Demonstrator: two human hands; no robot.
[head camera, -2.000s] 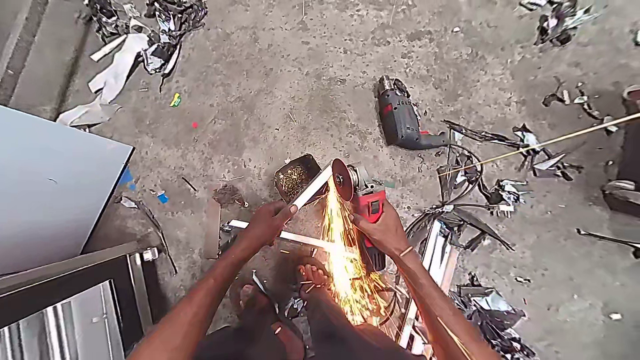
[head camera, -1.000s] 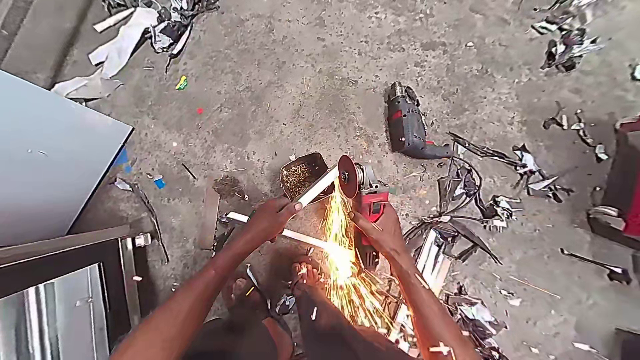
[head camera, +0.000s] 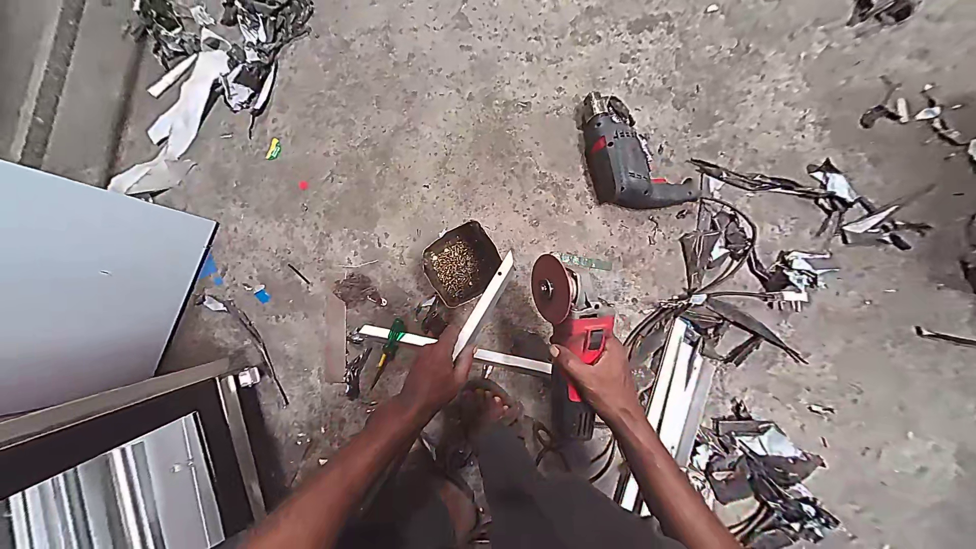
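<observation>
My left hand (head camera: 436, 375) is closed around a white metal strip (head camera: 485, 303) that points up and to the right. In my right hand (head camera: 602, 374) is a red and black angle grinder (head camera: 585, 339), its brown disc (head camera: 552, 289) facing the strip with a gap between them. A second white strip (head camera: 507, 360) lies crosswise on the floor, passing below my left hand. Behind the held strip's tip sits a dark square container of small screws (head camera: 456, 268). A green and yellow screwdriver (head camera: 390, 352) lies left of my left hand.
A grey power drill (head camera: 625, 164) lies on the concrete ahead, right of centre. Cables and black scraps (head camera: 724, 244) spread along the right, beside long white profiles (head camera: 671, 396). A pale panel (head camera: 91, 282) and a framed glass unit (head camera: 122, 457) stand at the left.
The sparks seen in both earlier frames have stopped. The grinder's disc, earlier against the held strip, is now apart from it. Both hands still hold their things.
</observation>
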